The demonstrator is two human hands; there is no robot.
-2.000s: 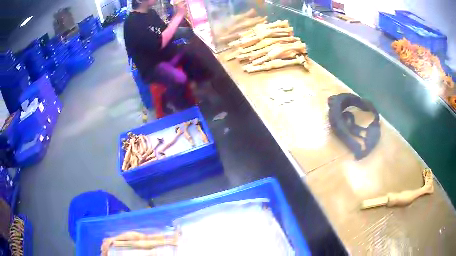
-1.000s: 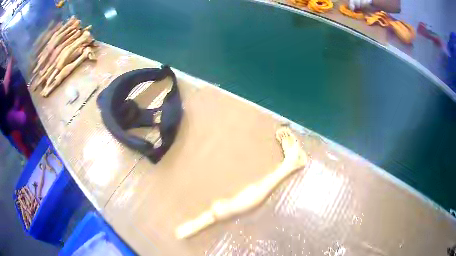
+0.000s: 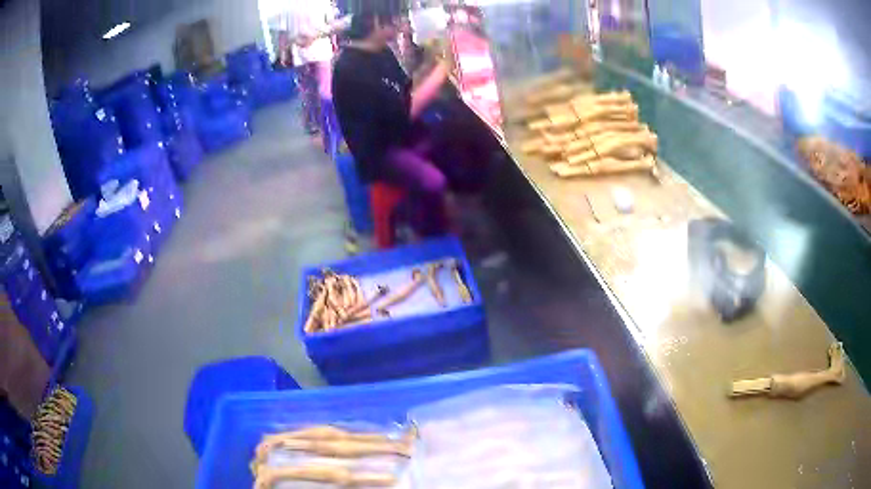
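Note:
Neither of my hands is in the picture. A blue plastic crate (image 3: 608, 420) stands nearest in front of me, cut off by the bottom edge. Figure legs (image 3: 334, 441) lie in its left part, and a white liner sheet (image 3: 511, 439) covers its right part. One single figure leg (image 3: 793, 384) lies on the brown table at the right, its foot end pointing up and to the right. A black strapped item (image 3: 728, 272), somewhat blurred, lies on the table beyond that leg.
A pile of figure legs (image 3: 597, 134) lies on the table's far part. A second blue crate (image 3: 396, 339) holds legs. A person (image 3: 382, 115) sits on a red stool left of the table. A green belt (image 3: 754, 205) runs along the right. Stacked blue crates (image 3: 134, 201) stand left.
The view swung right and close over the table, then back left to the crates and seated person. The single leg and black item still lie on the table.

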